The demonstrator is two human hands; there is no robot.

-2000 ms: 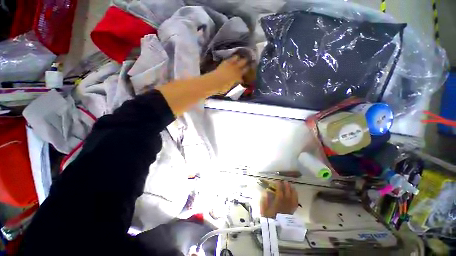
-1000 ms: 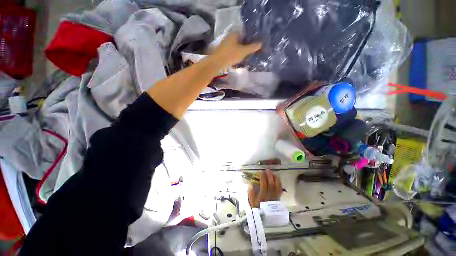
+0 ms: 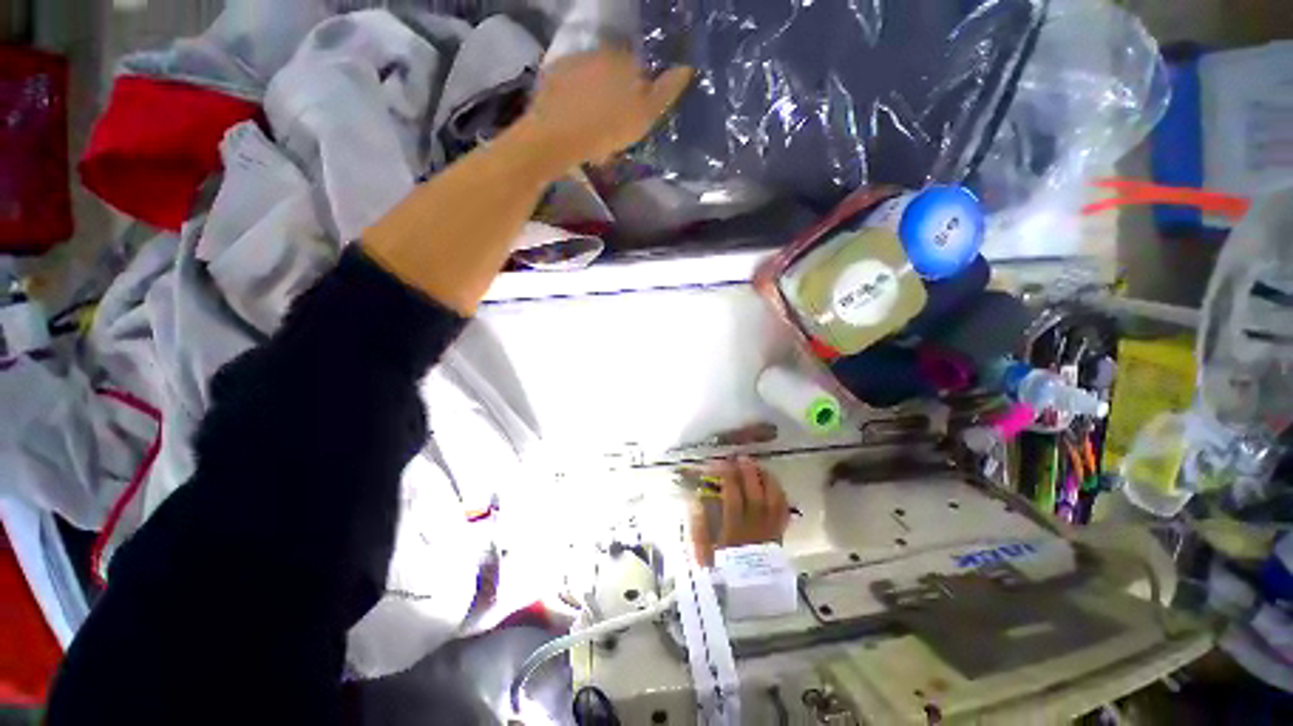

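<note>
My left hand point(image 3: 603, 102), in a black sleeve, reaches over the light grey garment cloth point(image 3: 348, 92) beside the black plastic-wrapped bundle point(image 3: 808, 107). Its thumb points away from the fingers; whether the fingers pinch cloth is hidden. My right hand point(image 3: 747, 504) is curled around yellow-handled snips point(image 3: 708, 485), mostly hidden by the fingers, above the cream sewing machine point(image 3: 922, 560). Lamp glare washes out the needle area and the cloth beside it. A red band point(image 3: 149, 149) joins the grey cloth at upper left.
A large cone with a beige end point(image 3: 851, 301), a blue-ended one point(image 3: 942, 231) and a white spool with a green end point(image 3: 801, 399) stand behind the machine. A white box point(image 3: 756, 579) sits on the machine head. A yellow basket point(image 3: 1151, 397) is at right.
The view has shifted. My left hand has moved right from the cloth pile to the bundle's edge, then slightly back left. My right hand stays at the machine with the snips.
</note>
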